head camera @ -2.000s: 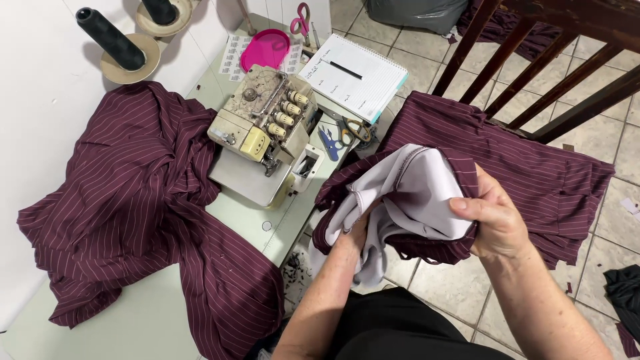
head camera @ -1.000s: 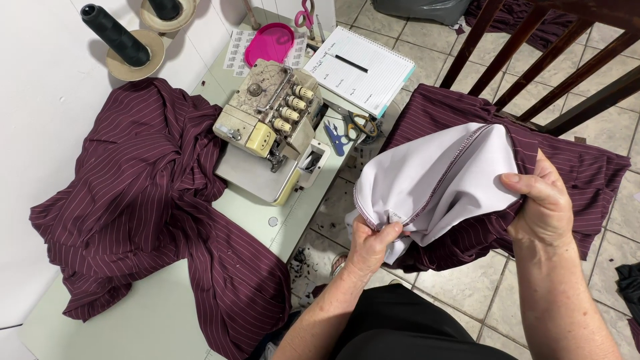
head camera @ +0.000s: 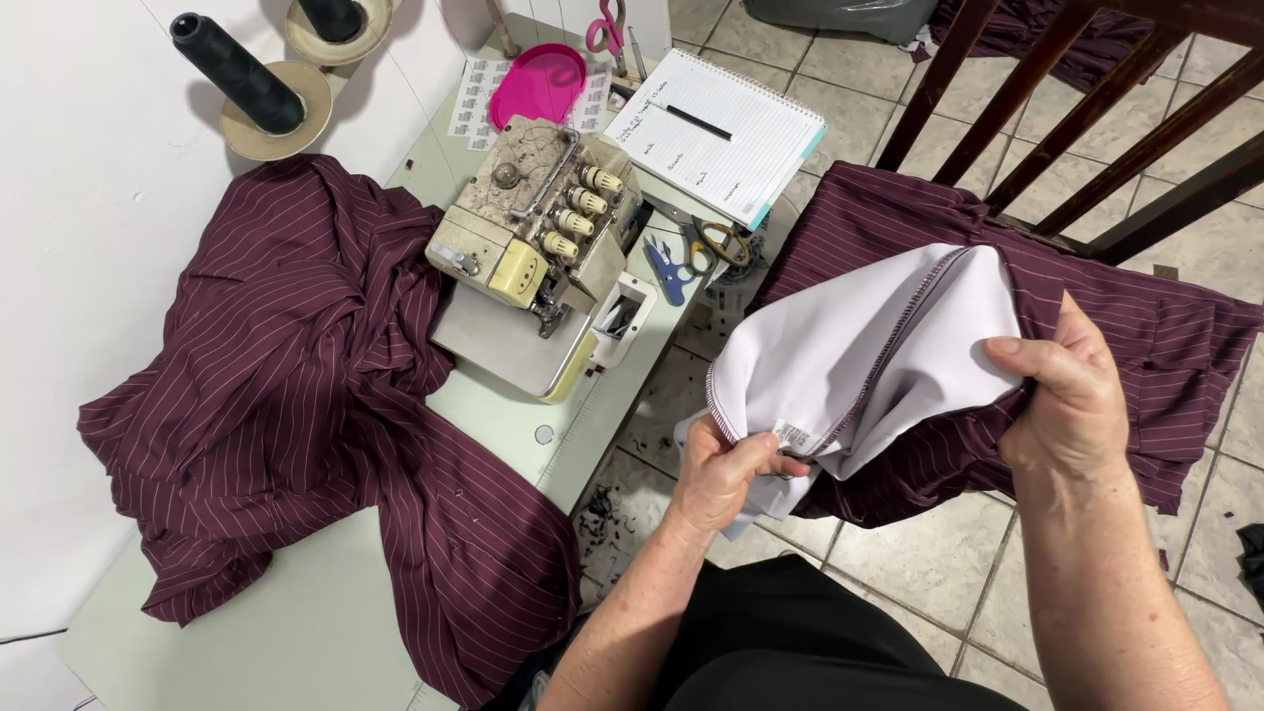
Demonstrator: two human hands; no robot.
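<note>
Between my hands is a burgundy pinstriped garment, its white inner side [head camera: 869,346] facing up with a dark overlocked seam across it. My left hand [head camera: 726,469] pinches its lower left edge beside a small white label [head camera: 793,435] that bears writing. My right hand [head camera: 1066,385] grips the right edge, thumb on the white fabric and fingers hidden behind. More pinstriped fabric [head camera: 1116,336] lies beneath and beyond, on the chair's seat. Left of my hands stands an overlock sewing machine [head camera: 533,237], with a large heap of the same pinstriped fabric [head camera: 296,355] beside it.
Around the machine on the table [head camera: 296,622] are black-handled scissors [head camera: 716,245], blue thread snips [head camera: 671,269], a spiral notebook [head camera: 716,138] with a black pen, a pink dish [head camera: 538,87] and thread cones [head camera: 237,74]. A wooden chair back [head camera: 1076,118] rises at upper right; scraps [head camera: 607,518] litter the tiled floor.
The garment's white side, bunched around my left hand two seconds ago, is now spread out. My left hand has come out of the folds to its edge, and the small label now shows.
</note>
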